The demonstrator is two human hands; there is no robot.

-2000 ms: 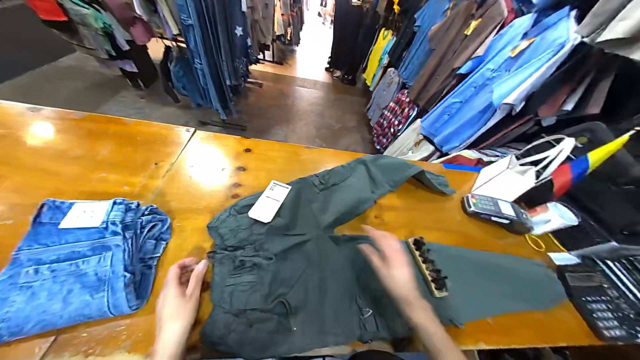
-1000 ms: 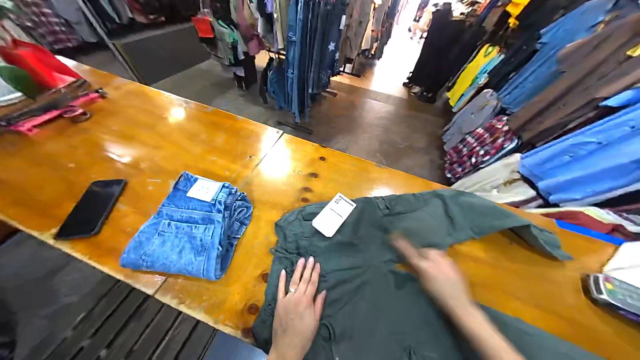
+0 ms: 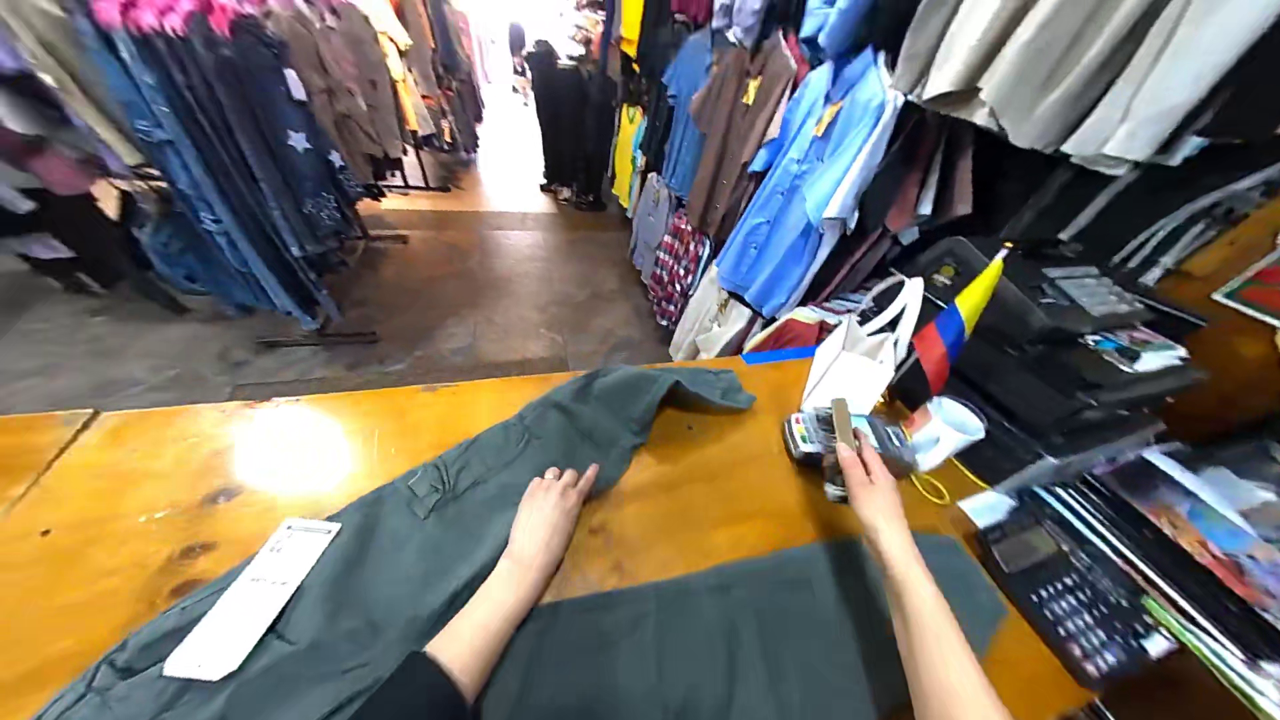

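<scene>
Dark green cargo trousers [image 3: 400, 540] lie spread on the varnished wooden counter [image 3: 700, 470], one leg reaching up toward the far edge, the other running right. A white paper tag [image 3: 255, 600] rests on their left part. My left hand [image 3: 552, 510] lies on the upper leg, fingers apart, holding nothing. In my right hand [image 3: 868, 480] is a small brush-like item with a wooden back [image 3: 843, 425], raised in front of the card terminal [image 3: 808, 440]; its lower side is dark and hard to make out.
Right of the trousers are a calculator [image 3: 1070, 590], a white cup [image 3: 945, 432], a white paper bag [image 3: 850, 370], a small flag [image 3: 955, 325] and a black printer [image 3: 1080, 370]. A blue shirt [image 3: 790, 190] hangs among clothes beyond the counter; denim trousers [image 3: 190, 170] hang at left.
My left hand has moved from the waist part to the upper leg. My right hand, holding nothing two seconds ago, has the brush-like item that lay on the lower leg. The view has swung right.
</scene>
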